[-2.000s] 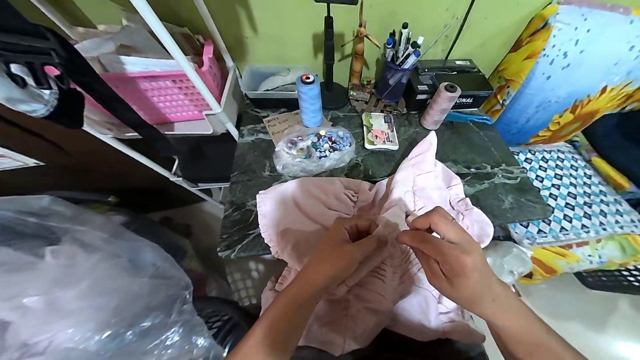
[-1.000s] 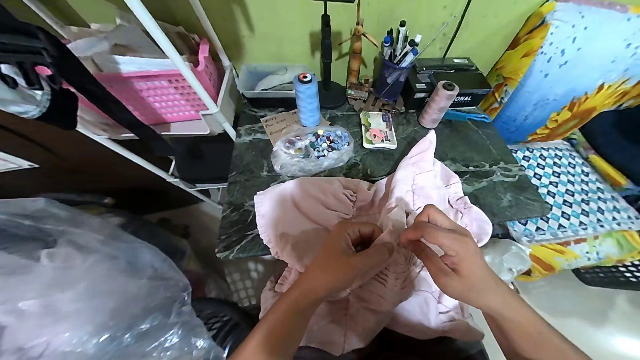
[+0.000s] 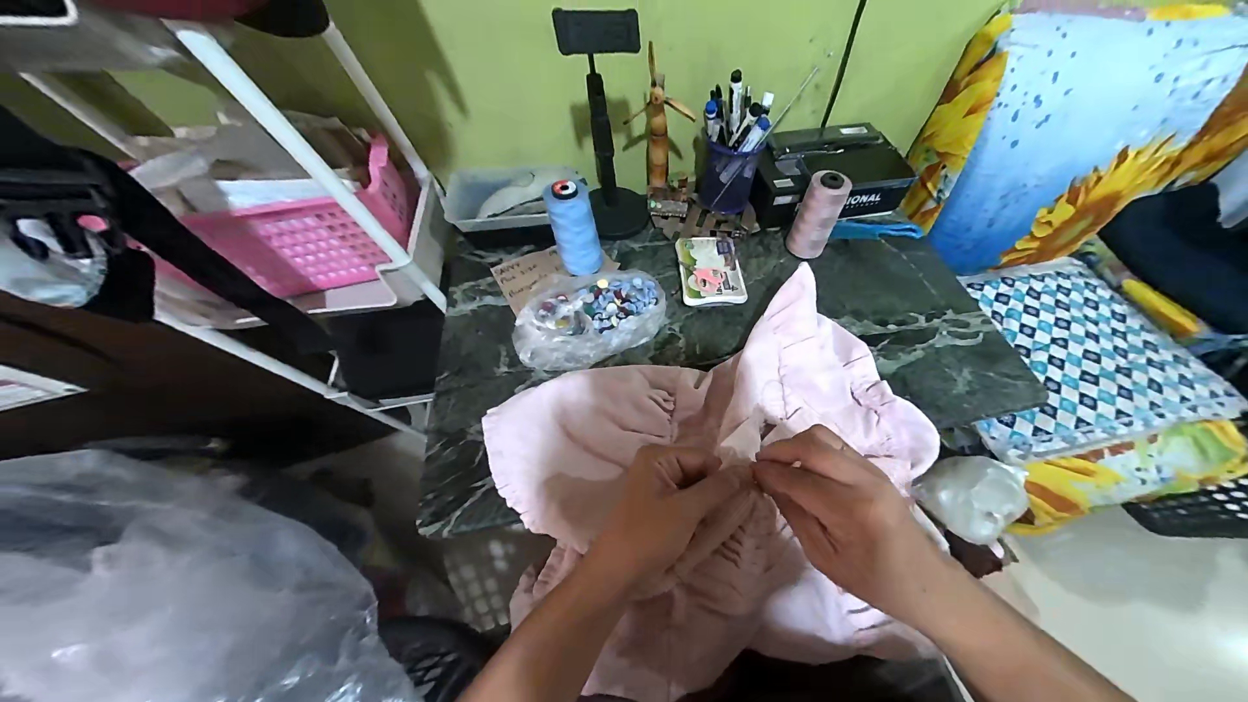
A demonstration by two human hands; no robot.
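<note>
A pale pink gathered garment (image 3: 585, 429) lies over the front of a dark green marble-look table and hangs off its edge. My left hand (image 3: 673, 507) pinches a fold of it near the middle. Close beside, the fingertips of my right hand (image 3: 829, 497) are pressed together at the same fold; whether they hold a needle or thread is too small to tell. Behind the garment sit a clear plastic bag of small beads or buttons (image 3: 590, 317), a blue thread cone (image 3: 573, 229), a pink thread cone (image 3: 817, 214) and a small card or packet (image 3: 711, 271).
Along the wall stand a grey tray (image 3: 507, 200), a phone stand (image 3: 600, 127), a wooden figure (image 3: 658, 136), a pen cup (image 3: 729, 175) and a black box (image 3: 829, 171). A shelf with a pink basket (image 3: 292, 244) and a large plastic bag (image 3: 175, 585) are at left. Folded patterned cloth (image 3: 1102, 351) lies at right.
</note>
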